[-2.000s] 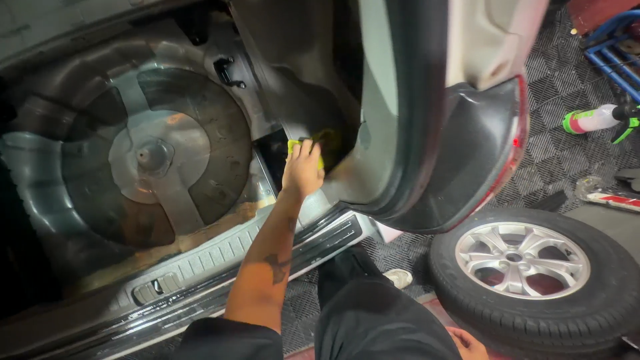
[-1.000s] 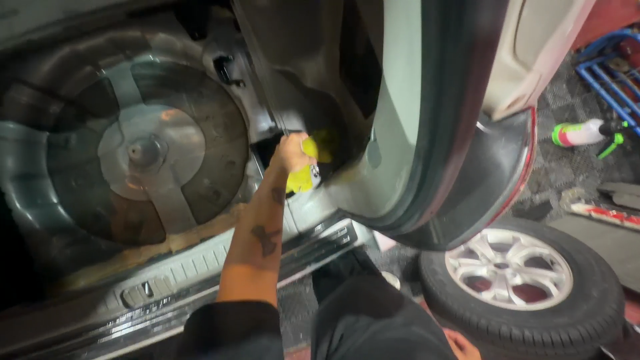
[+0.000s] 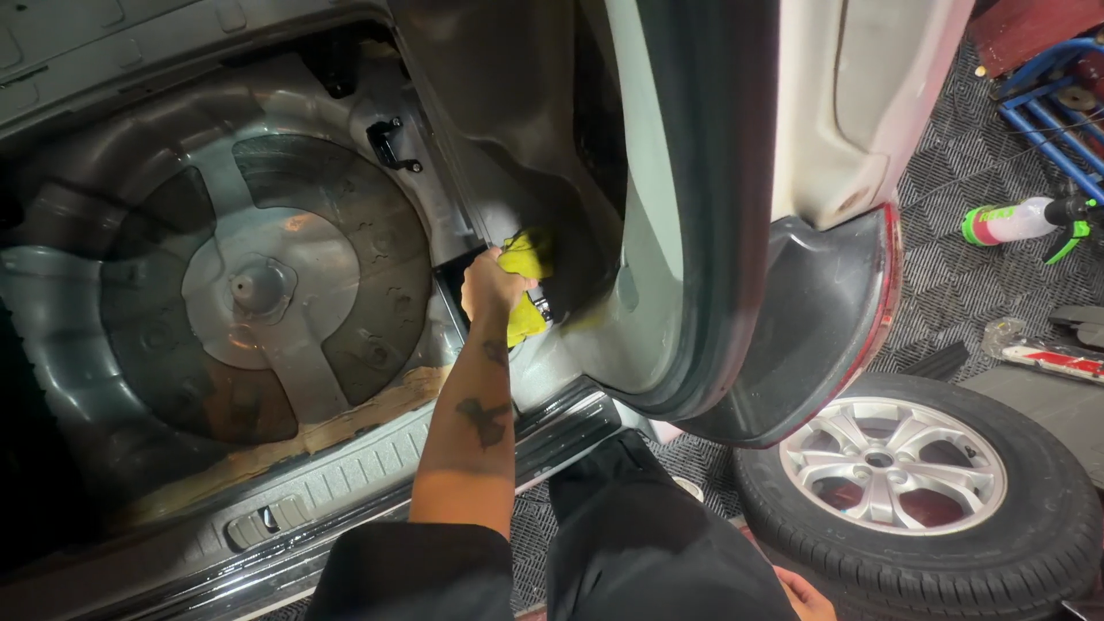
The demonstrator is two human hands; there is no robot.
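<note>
My left hand (image 3: 493,285) is closed around a yellow-green cloth (image 3: 524,323), which bulges out above and below the fingers. It is at the right side of the car's boot floor, beside a dark rectangular opening (image 3: 457,274) and the bare side panel (image 3: 552,379). To the left of this hand lies the round metal spare-wheel well (image 3: 362,293) with its central threaded mount (image 3: 257,287). My right hand (image 3: 804,593) is low at the bottom edge beside my dark clothing; only part of it shows, and whether it holds anything is hidden.
The boot sill (image 3: 345,470) with its latch (image 3: 267,522) runs below the well. The rubber-edged body pillar (image 3: 724,216) and tail lamp (image 3: 888,285) stand at right. A wheel with tyre (image 3: 1026,483), a spray bottle (image 3: 1018,222) and a blue metal frame (image 3: 1035,129) are on the patterned floor.
More of the cloth shows around my left hand than two seconds ago, and the hand has turned. My right hand stays low at the bottom edge.
</note>
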